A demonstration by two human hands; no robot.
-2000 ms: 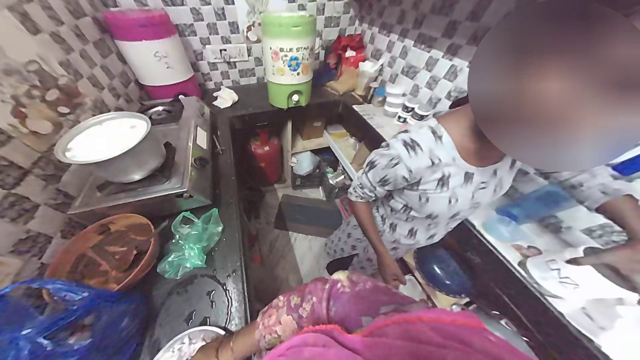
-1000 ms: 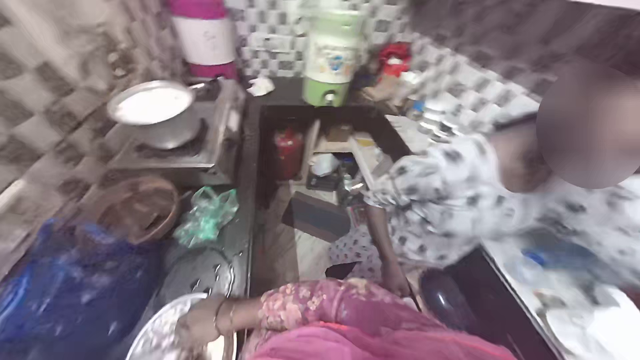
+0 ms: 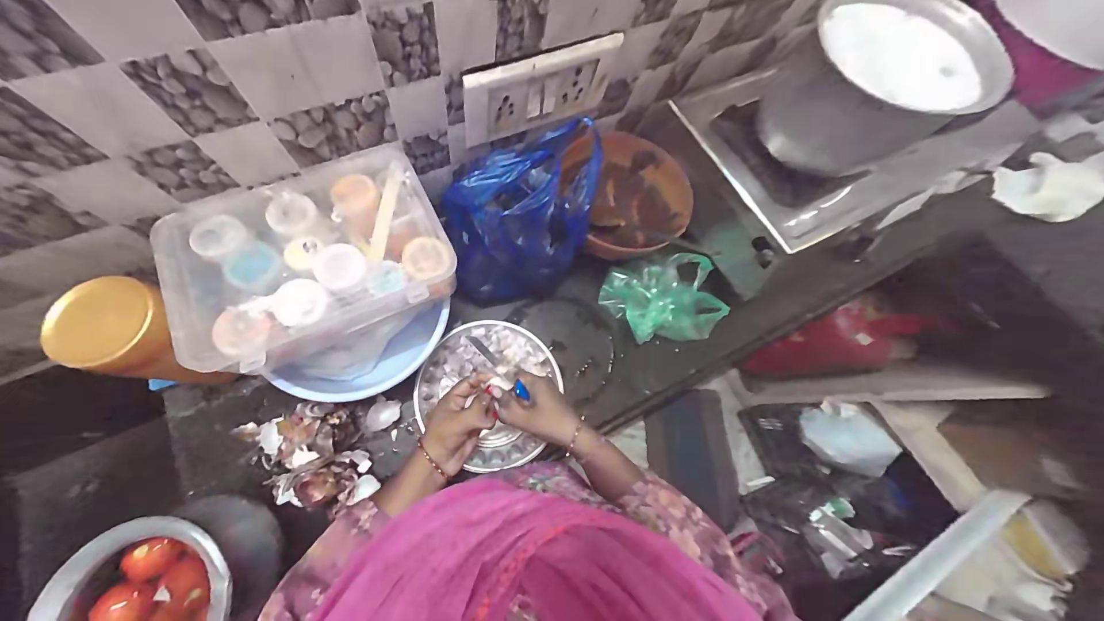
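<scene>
Both my hands meet over a round steel plate (image 3: 424, 405) of chopped onion pieces (image 3: 509, 345). A small knife with a blue handle (image 3: 521, 390) is in my right hand (image 3: 543, 412), its blade pointing up and left over the pieces. Close against it, my left hand (image 3: 459, 423) pinches a small pale piece, probably onion, between the fingertips; the fingers hide most of it. Left of the plate, on the dark counter, lies a heap of onion peels (image 3: 315, 453).
Behind the plate stand a clear box of jars (image 3: 302, 259) on a light blue basin (image 3: 414, 349), a blue plastic bag (image 3: 517, 224), a brown bowl (image 3: 668, 185) and a green bag (image 3: 664, 297). A pot (image 3: 828, 121) sits on the stove at right. Tomatoes (image 3: 155, 569) fill a bowl at lower left.
The view has swung far left and down to the plate. Both my hands and the knife now show; a second ago one hand was visible at the plate. The other person is out of view.
</scene>
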